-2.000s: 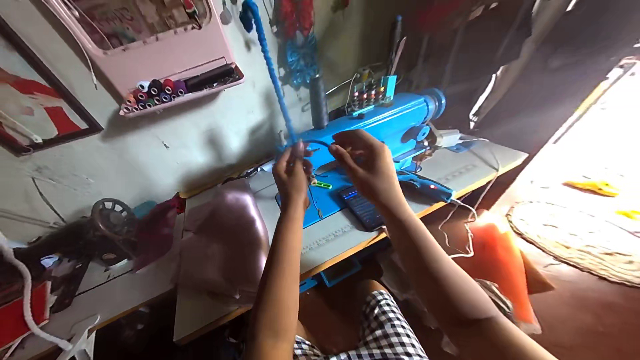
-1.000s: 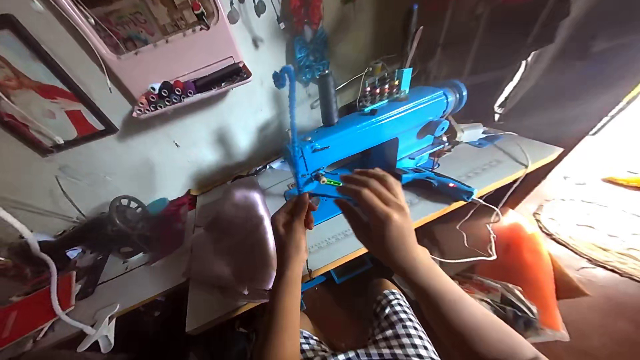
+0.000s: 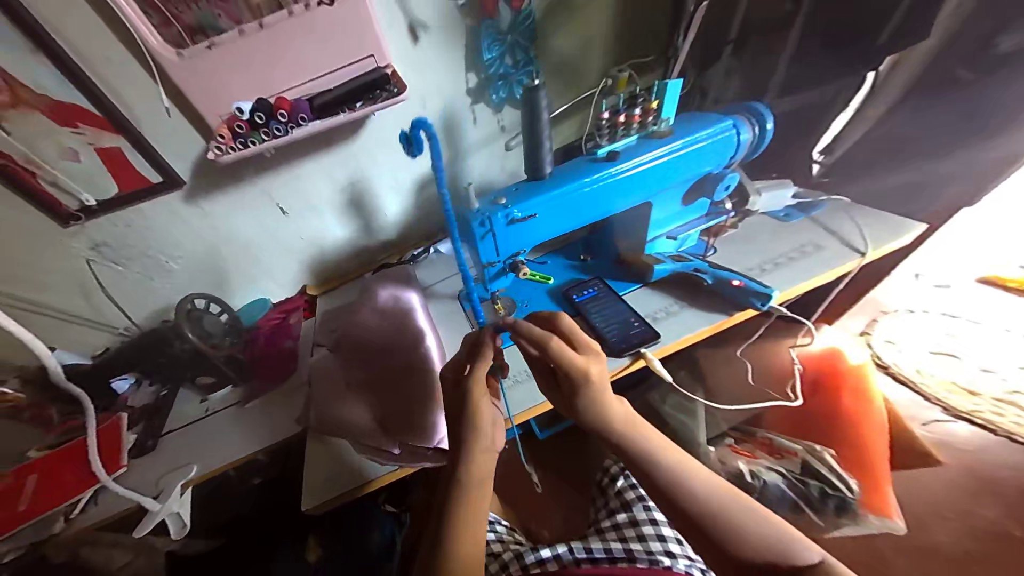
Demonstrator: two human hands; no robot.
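My left hand (image 3: 474, 384) grips the lower end of a fuzzy blue stem (image 3: 450, 216), which stands nearly upright with a curled top. A thin blue strand (image 3: 512, 420) hangs below the fingers and ends in a small loop. My right hand (image 3: 564, 360) has its thumb and forefinger together at the same spot, beside the left fingertips; whatever lies between them is too small to tell. Behind both hands is a blue sewing machine (image 3: 616, 184) with a black thread cone (image 3: 537, 132) and a green clip (image 3: 538, 277) near its needle end.
A phone (image 3: 612, 316) on a white cable and a blue tool with a red light (image 3: 712, 280) lie on the table right of my hands. Folded shiny mauve fabric (image 3: 380, 360) lies at the left. Thread spools (image 3: 260, 120) fill a pink wall shelf. Filled plastic bags (image 3: 840, 432) sit on the floor.
Two seconds ago my right hand held a curved part of the blue stem. One second ago it was apart from my left hand; now its fingertips are back at the left fingertips.
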